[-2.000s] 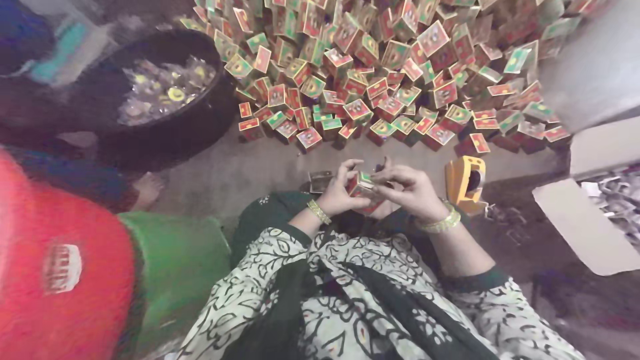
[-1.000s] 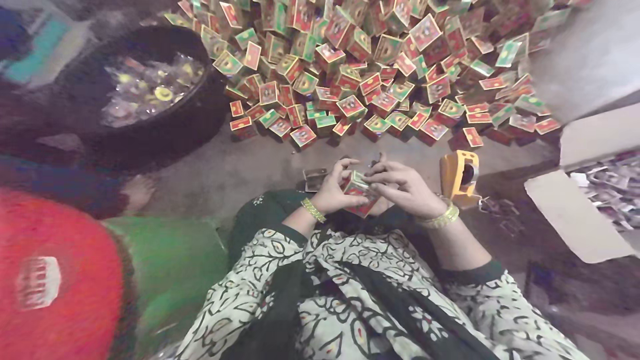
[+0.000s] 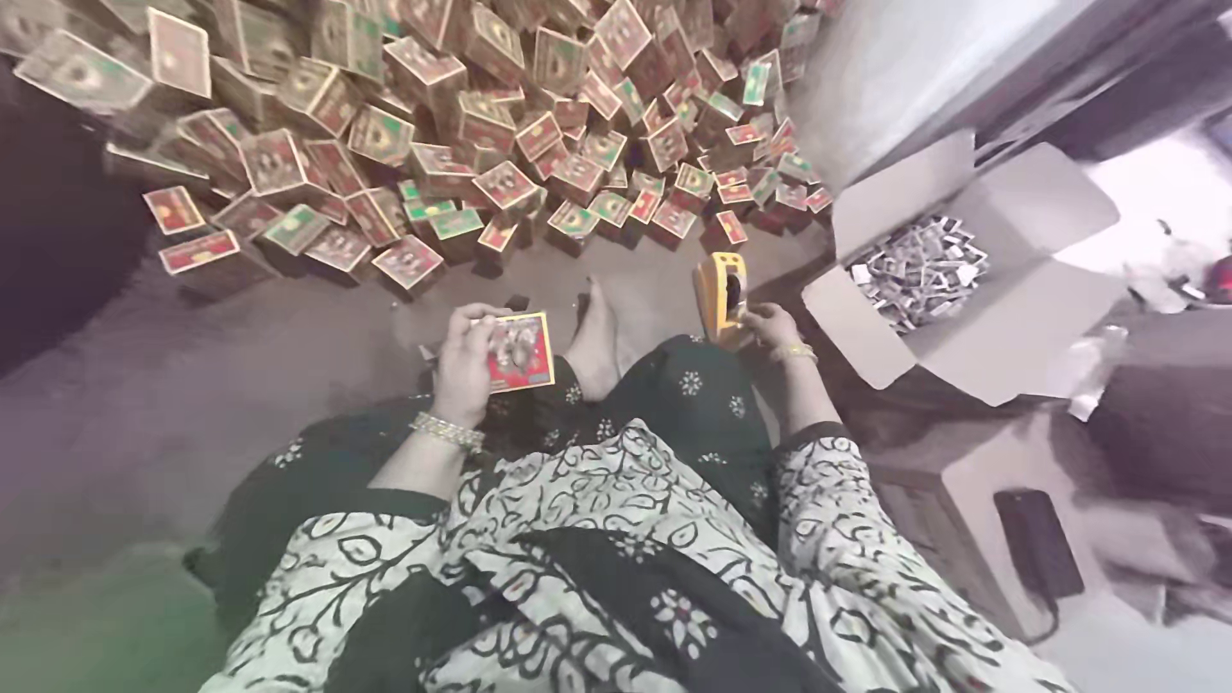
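Note:
My left hand [image 3: 466, 364] grips a small red printed box [image 3: 521, 352] with a yellow border, its broad face turned up. To the right, my right hand [image 3: 770, 327] is at the near end of a yellow tape dispenser [image 3: 722, 294] standing on the floor. Its fingertips touch or nearly touch the dispenser; whether they pinch a piece of tape is too small to tell. Beyond both hands lies a large heap of red and green printed boxes [image 3: 505, 185].
An open cardboard carton [image 3: 1025, 332] full of small pieces [image 3: 919, 274] stands at the right. Below it a black phone-like device [image 3: 1038, 542] with a cord lies on a pale surface. A bare foot [image 3: 595, 342] rests on the floor between my hands.
My right hand has left the box and moved right to the yellow dispenser. My left hand keeps the box, which now shows its broad red face. The view has swung to the right.

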